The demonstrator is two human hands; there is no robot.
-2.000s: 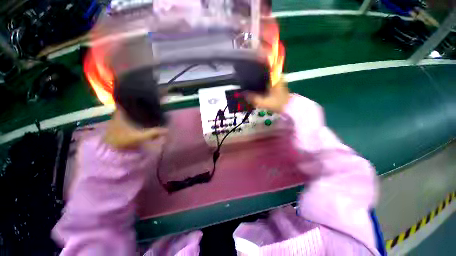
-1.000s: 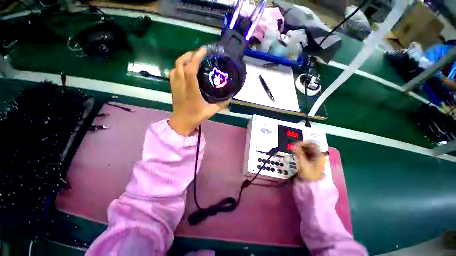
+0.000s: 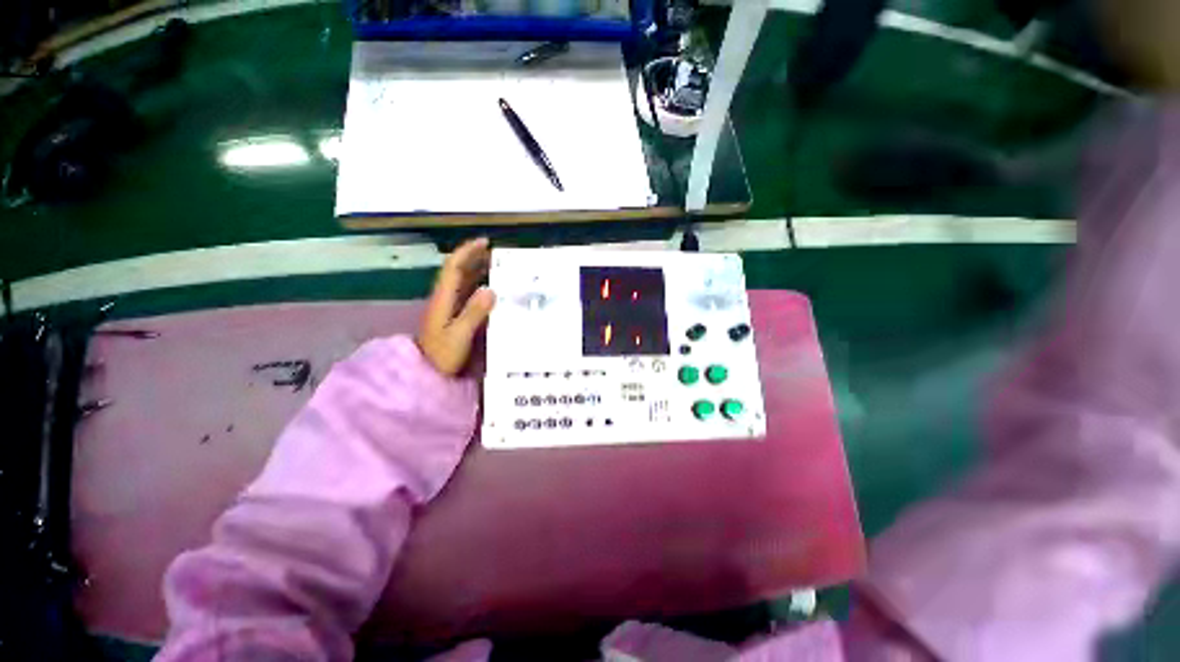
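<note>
The white headset tester [image 3: 625, 414] lies on the pink mat, with red digits in its dark window and green buttons at its lower right. No lead shows at its sockets. My left hand [image 3: 456, 310] rests against the tester's left edge, thumb and fingers apart, not closed around it. My right hand [image 3: 1145, 45] is blurred and cut off at the upper right corner; its fingers and anything in them cannot be made out. A blurred dark shape [image 3: 835, 45], unclear what, is at the top right.
Behind the tester are a paper [image 3: 440, 142] on a board with a dark pen [image 3: 531, 142], a blue basket [image 3: 498, 27] and a tape roll [image 3: 677, 97]. A pale strip [image 3: 722, 110] rises behind the tester. Small dark pieces [image 3: 287, 375] lie on the mat's left. Dark stalks are at far left.
The lit headset has left my left hand, which is now at the tester's side. The cable is gone from the tester. My right hand has moved from the tester to the upper right.
</note>
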